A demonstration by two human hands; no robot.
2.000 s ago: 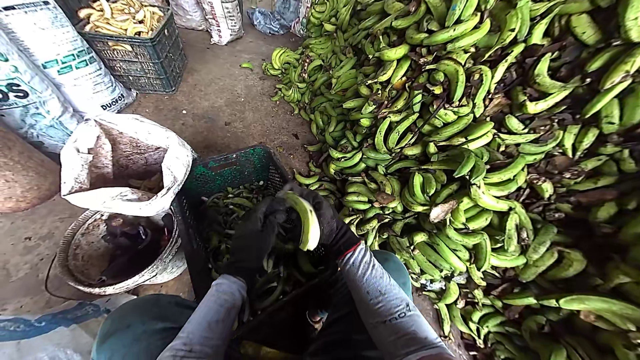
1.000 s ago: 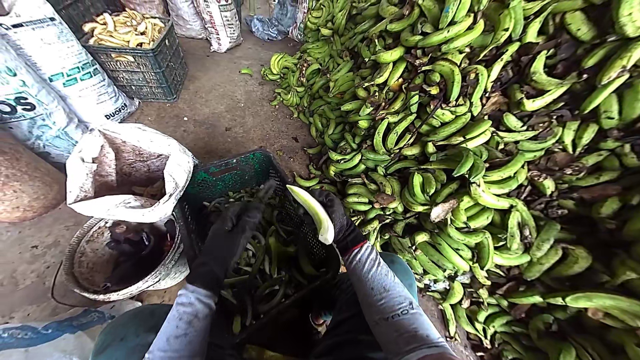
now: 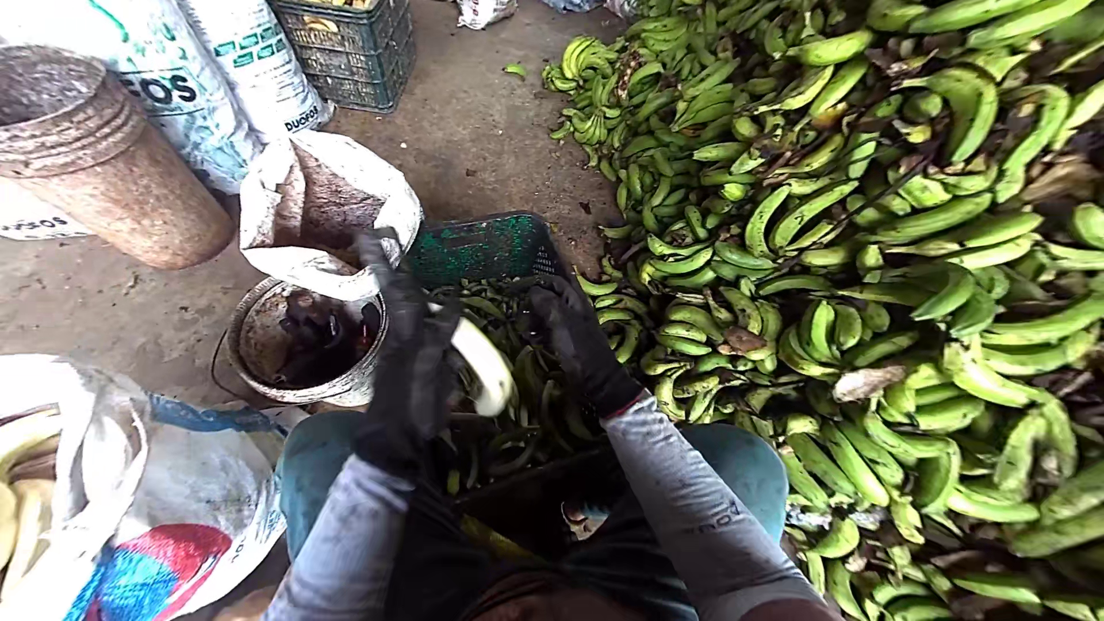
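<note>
My left hand point(image 3: 410, 345), in a dark glove and blurred, holds a peeled plantain point(image 3: 483, 366), whose pale end points down to the right. My right hand point(image 3: 573, 332), also in a dark glove, is over the right side of the green plastic crate point(image 3: 483, 246); its fingers are bent, and whether they hold a small thing cannot be told. Green peels point(image 3: 517, 388) lie in the crate between my knees, below both hands.
A big heap of green plantains point(image 3: 828, 302) lies on the right. Left stand an open white sack point(image 3: 267, 216), a bucket with dark contents point(image 3: 246, 345), a brown bucket point(image 3: 147, 190) and a sack of peeled plantains point(image 3: 198, 466). A crate point(image 3: 354, 60) stands farther back.
The peeled plantain has passed from my right hand to my left hand. Its peeled side faced up in my right hand a second ago. The view has shifted to the left.
</note>
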